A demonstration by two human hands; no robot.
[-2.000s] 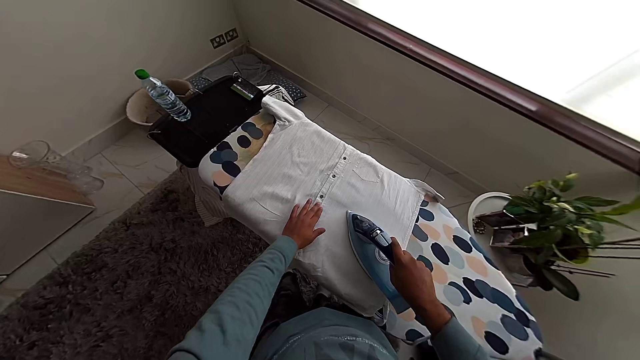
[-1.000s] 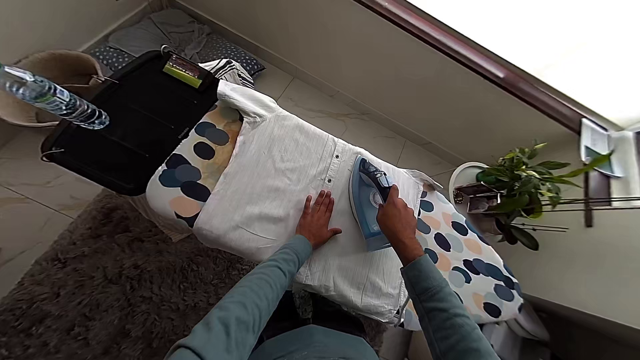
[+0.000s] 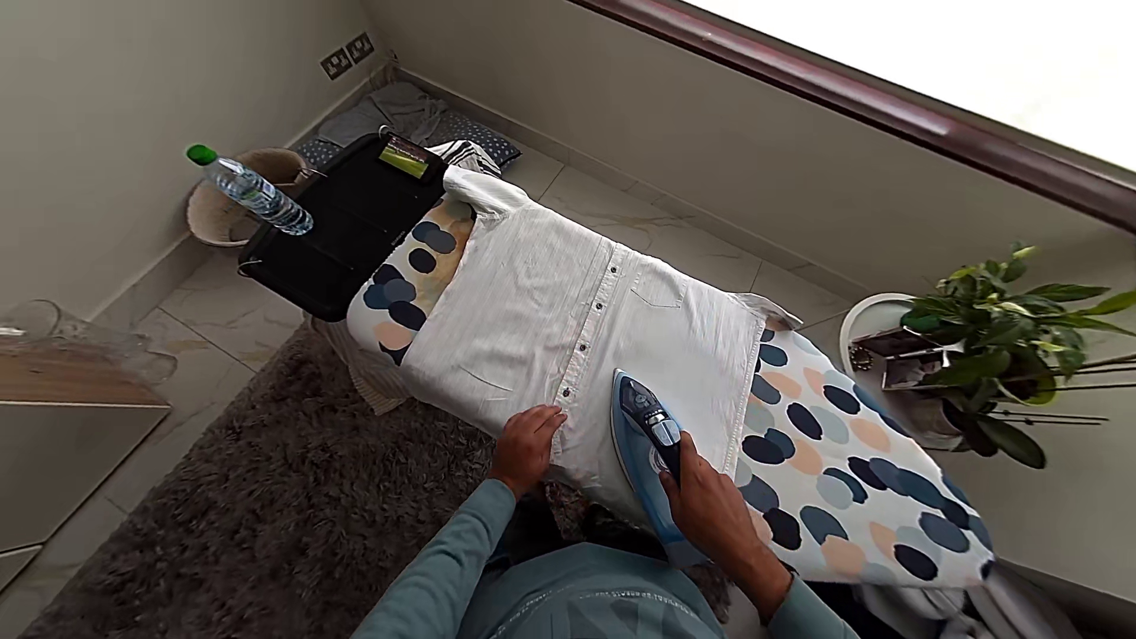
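Note:
A white short-sleeved buttoned shirt (image 3: 568, 311) lies spread across an ironing board with a spotted cover (image 3: 825, 461). My right hand (image 3: 710, 506) grips the handle of a blue steam iron (image 3: 648, 435), whose tip points up the shirt, just right of the button placket. On the shirt's near edge, below the lowest visible button, rests my left hand (image 3: 528, 444), its fingers bent and close together. Whether those fingers pinch the cloth cannot be told. The rear of the iron reaches the board's near side.
Left of the shirt, a black tray (image 3: 328, 231) bears a water bottle (image 3: 257, 195) and a small green-and-dark packet (image 3: 406, 160). A potted plant (image 3: 1003, 346) and a white round stand (image 3: 874, 328) are at the right. A shaggy rug (image 3: 293, 497) covers floor at the left.
My left hand has moved from flat on the shirt's middle to its near edge. The iron in my right hand has come back toward me. The view has shifted.

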